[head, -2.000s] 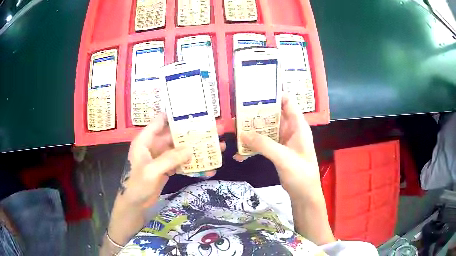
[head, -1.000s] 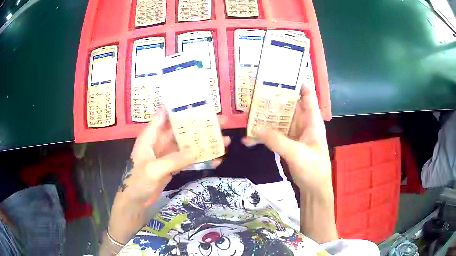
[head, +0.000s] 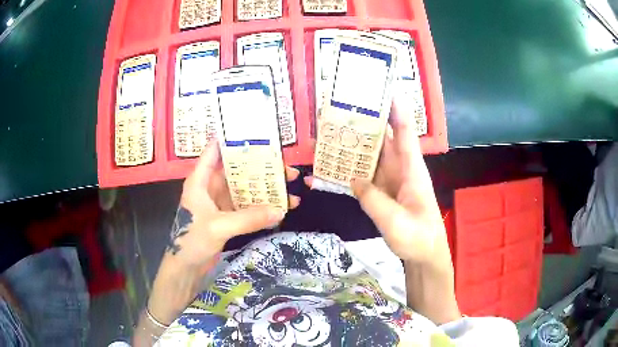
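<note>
My left hand (head: pixel 210 200) holds a gold keypad phone (head: pixel 249 139), its thumb on the lowest keys. The screen is lit white with blue bars, with a small green-blue mark at its upper right. My right hand (head: pixel 400 196) holds a second gold phone (head: pixel 354 112), tilted to the right, its thumb at the bottom edge of the keypad. Its screen is also lit white with blue bars. Both phones are above the near edge of the red phone tray (head: pixel 146 175), which holds several more phones, such as one at the left (head: pixel 135 108). The held phones partly cover phones behind them.
The tray lies on a dark green worktop (head: pixel 515 74). An upright red tray (head: pixel 498 247) without phones stands low at the right. A person's denim-clad leg (head: pixel 51 291) shows at the lower left, and a pale sleeve (head: pixel 596 203) at the right edge.
Over the last second, the right phone has moved left and slightly up. The left phone has moved slightly left and is more upright. My left thumb has shifted to the bottom keys.
</note>
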